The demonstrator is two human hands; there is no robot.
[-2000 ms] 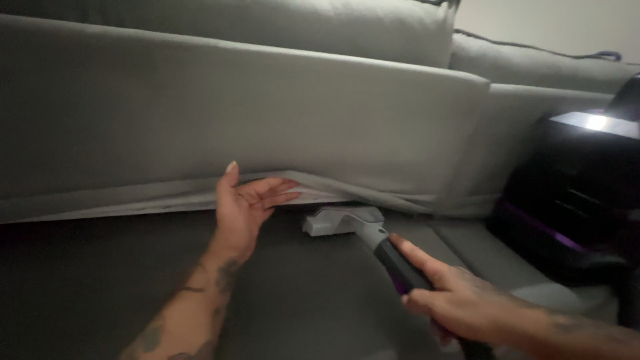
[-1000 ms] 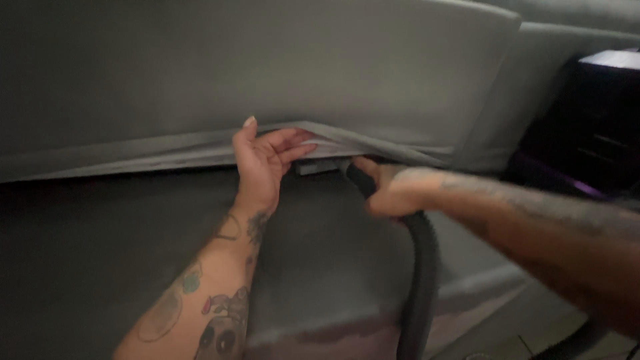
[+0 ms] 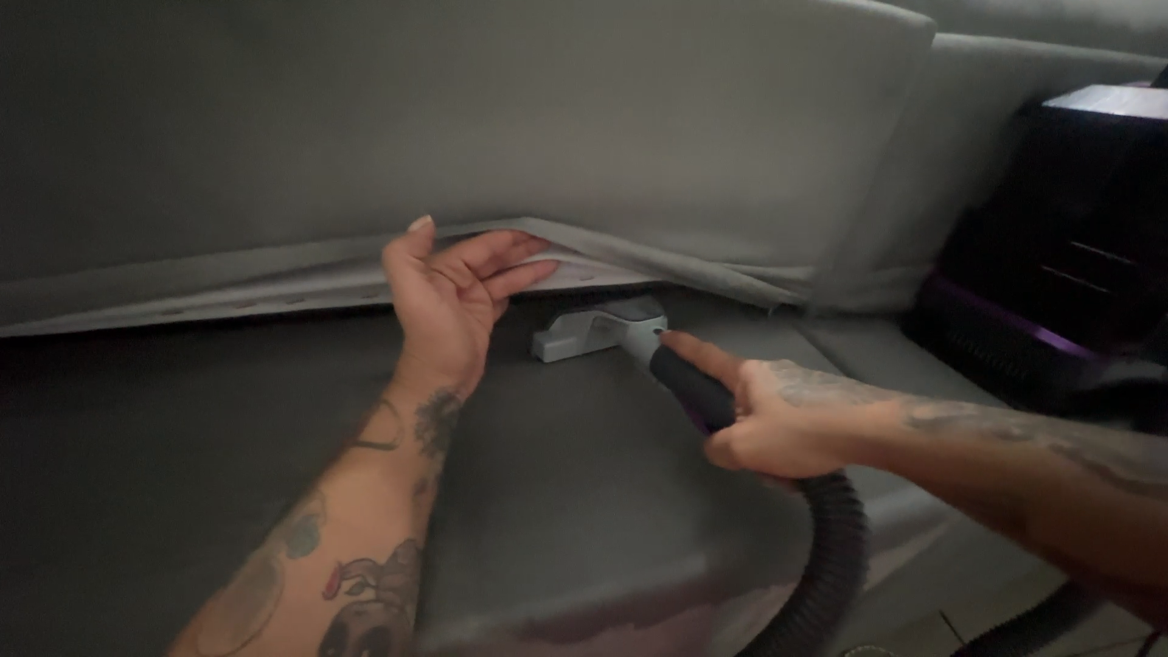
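Observation:
My left hand [image 3: 456, 301] is palm up at the lower edge of the grey sofa back [image 3: 584, 128], its fingers under the fabric flap [image 3: 630, 255], which is lifted off the seat. Pale lining shows below the flap. My right hand [image 3: 776, 411] is closed around the dark handle of a vacuum hose [image 3: 835, 538], index finger stretched along it. At its end, a light grey upholstery nozzle [image 3: 593, 330] lies on the dark grey sofa seat [image 3: 584, 474], just in front of the gap and right of my left hand.
A black and purple machine [image 3: 1031, 237] stands on the seat at the right, against the sofa back. The ribbed hose curves down over the seat's front edge. Part of a tiled floor [image 3: 922, 634] shows at the bottom right.
One second ago the nozzle was partly hidden under the flap; now it has come out towards me, with my right hand on the handle. My left hand stays at the flap.

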